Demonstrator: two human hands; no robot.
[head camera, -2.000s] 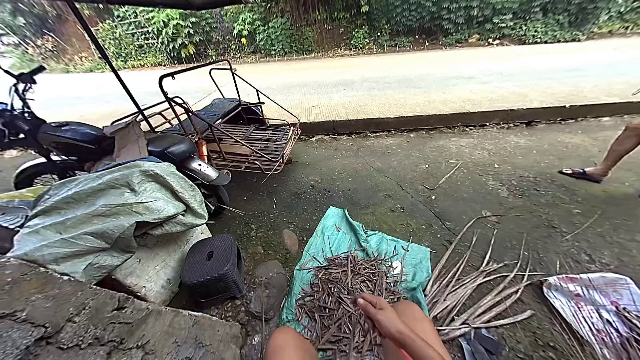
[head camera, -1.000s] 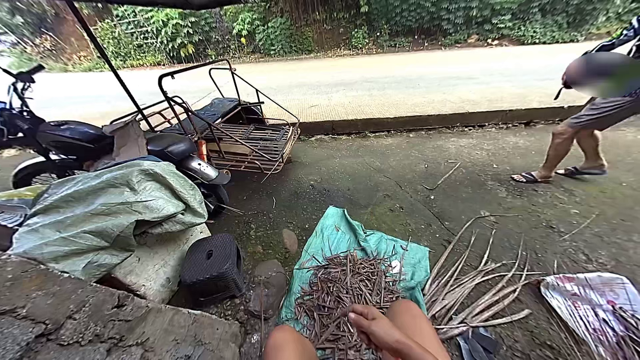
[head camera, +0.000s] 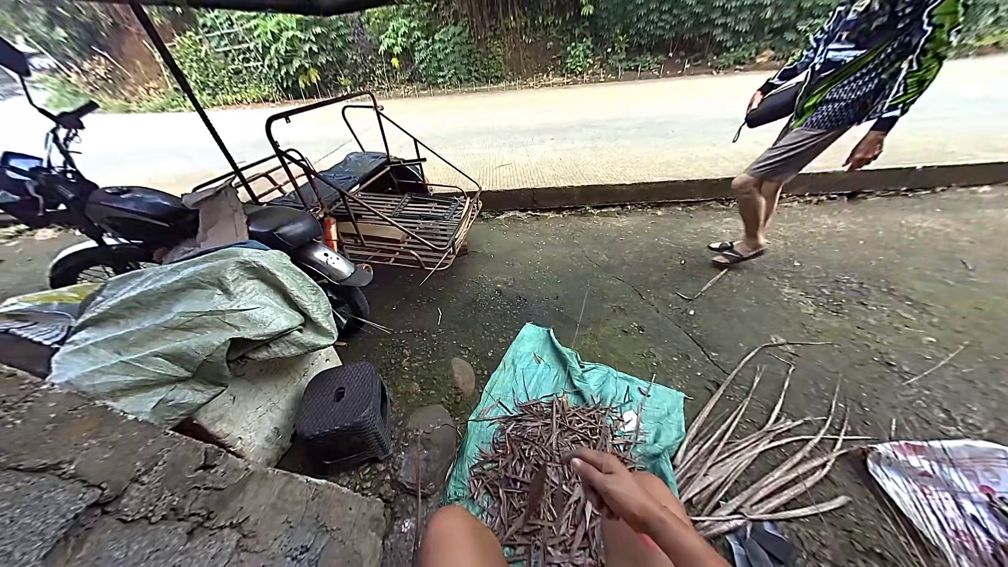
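My right hand (head camera: 613, 484) reaches in from the lower right, its thumb and index finger close together above a heap of short, dry brown plant pieces (head camera: 551, 441). Whether a thin piece is between the fingertips cannot be made out. The heap lies on a green woven plastic sack (head camera: 531, 358) spread on the ground, between and in front of my bare knees. My left hand is out of view. Long dry stalks (head camera: 776, 465) fan out on the ground just right of the sack.
A black plastic stool (head camera: 344, 413) and stones stand left of the sack. Further left are a tarp (head camera: 205, 323), a motorcycle (head camera: 150, 213) and a metal-framed sidecar (head camera: 394, 220). A printed sack (head camera: 945, 492) lies at the right. A person (head camera: 819, 118) in sandals walks near the curb.
The person at the right has moved left along the curb and more of the body shows. My right hand has stayed above the heap, shifting only slightly.
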